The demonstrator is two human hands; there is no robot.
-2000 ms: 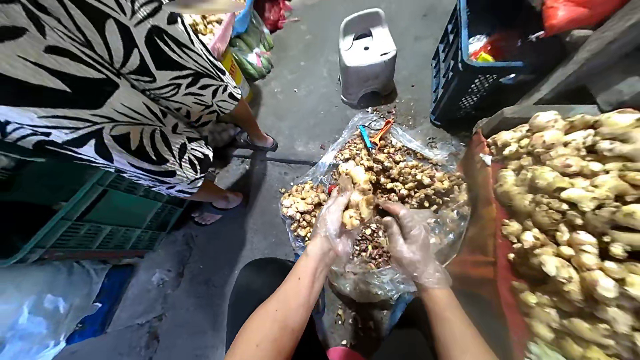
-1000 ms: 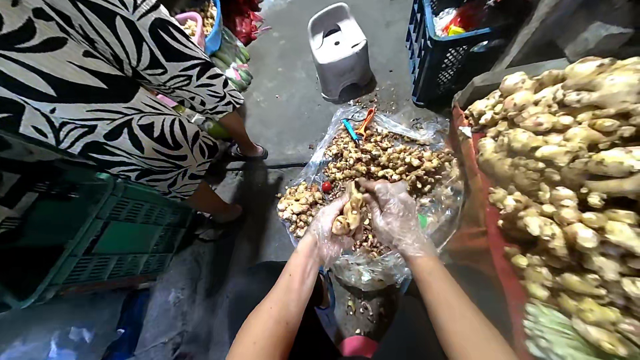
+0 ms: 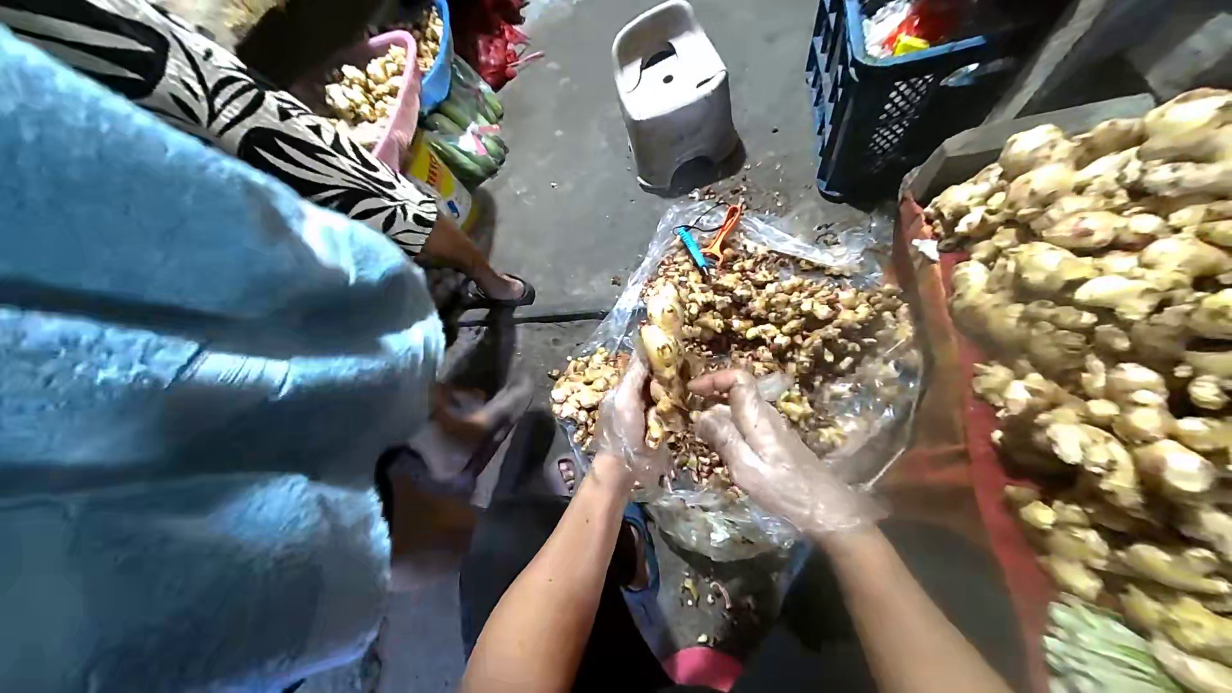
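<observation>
My left hand [image 3: 628, 416], in a clear plastic glove, grips an upright ginger root [image 3: 662, 351]. Just to its right, my right hand [image 3: 770, 452], gloved the same way, has its thumb and fingers apart, with fingertips close to the root's lower part; whether they touch it is unclear. Below both hands lies a clear plastic sheet or bag [image 3: 890, 385] heaped with small ginger pieces [image 3: 799, 308] and scraps. A blue-handled tool [image 3: 691, 248] and an orange peeler-like tool [image 3: 724, 234] rest at the heap's far edge.
Large ginger roots [image 3: 1107, 385] are piled at right. Beyond the sheet stand a white plastic stool [image 3: 674, 96] and a dark blue crate [image 3: 881, 106]. A person in blue cloth [image 3: 212, 356] fills the left, near another in patterned clothing [image 3: 318, 144]. A pink basket [image 3: 404, 96] holds ginger.
A person in blue cloth has come into view at left. My right hand has moved from close against the ginger root to fingers apart beside it.
</observation>
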